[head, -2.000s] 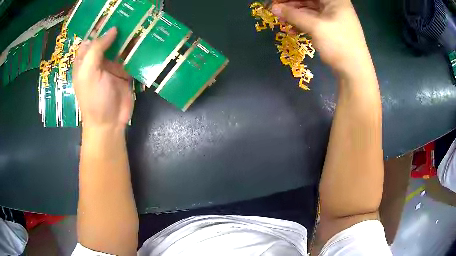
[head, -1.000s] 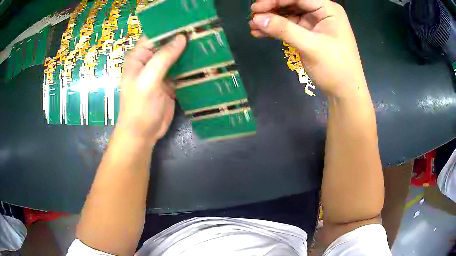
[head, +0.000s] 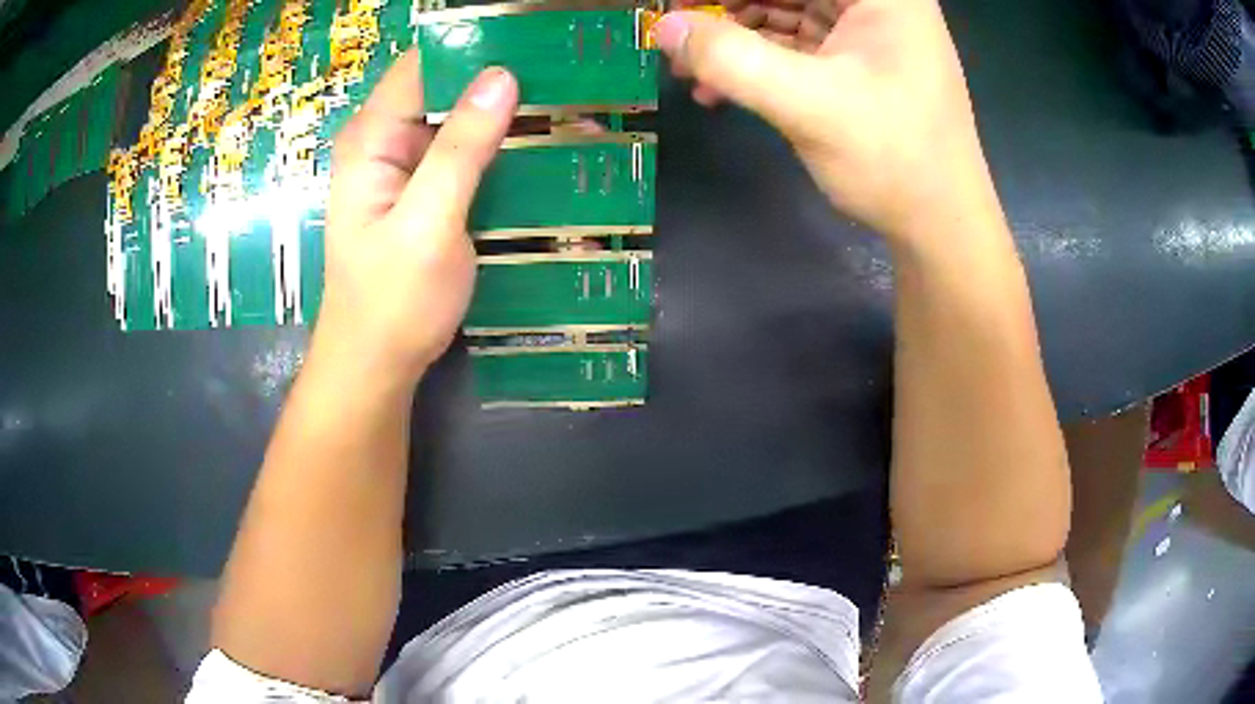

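Observation:
A green board panel (head: 562, 186) stands lengthwise in front of me, several boards joined by pale tan rails. My left hand (head: 413, 227) grips its left side, with the thumb on top of an upper board. My right hand (head: 812, 96) is at the panel's top right end. Its thumb and fingers hold a small orange flex piece (head: 652, 28) at the edge of the top board. The right fingertips partly hide this piece. The other boards of the panel show no orange piece at their right ends.
Overlapping green panels with rows of orange flex pieces (head: 227, 131) lie at the left on the dark bench (head: 743, 399). More green panels (head: 62, 145) lie farther left. A dark ribbed object (head: 1195, 62) is at the top right. Red stools show beyond the bench edge.
My left hand has brought the panel from the left stack to the middle and straightened it. My right hand has moved left from the loose flex pile to the panel's end.

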